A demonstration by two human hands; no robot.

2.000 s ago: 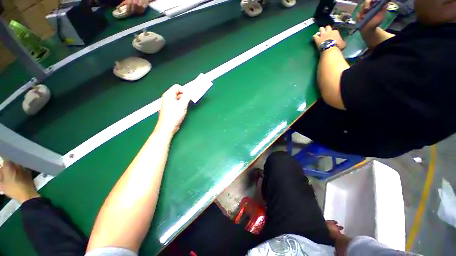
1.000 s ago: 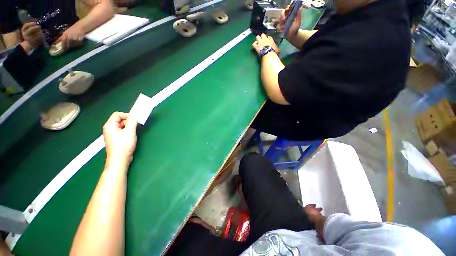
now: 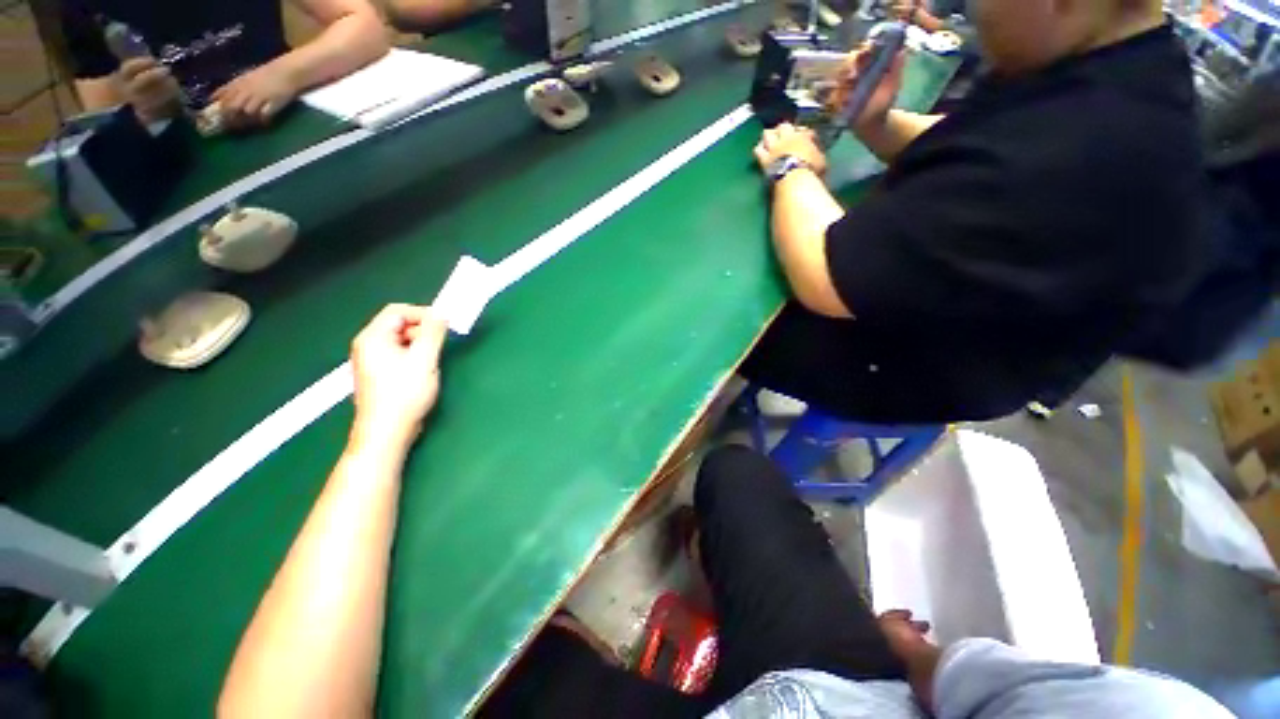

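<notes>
My left hand (image 3: pixel 397 368) is closed on a small white card (image 3: pixel 465 294) and holds it over the white edge strip (image 3: pixel 597 211) of the green bench. The card points away from me to the right. My right hand (image 3: pixel 905 639) is low by my thigh, at the near left side of the white tray (image 3: pixel 912 555); part of it is hidden behind my leg, and I cannot tell whether it holds the tray. The inside of the tray that shows holds nothing I can make out.
Cream housings (image 3: pixel 194 330) lie on the green line beyond the strip. A person in black (image 3: pixel 983 239) sits at the right with a dark tool, on a blue stool (image 3: pixel 842 457). Another person works across the line by white paper (image 3: pixel 393 87). A red stool (image 3: pixel 680 643) is below the bench.
The view has swung to the right since the earliest frame, so the person across and more floor show. My left hand still holds the card. Housings on the line have shifted in view.
</notes>
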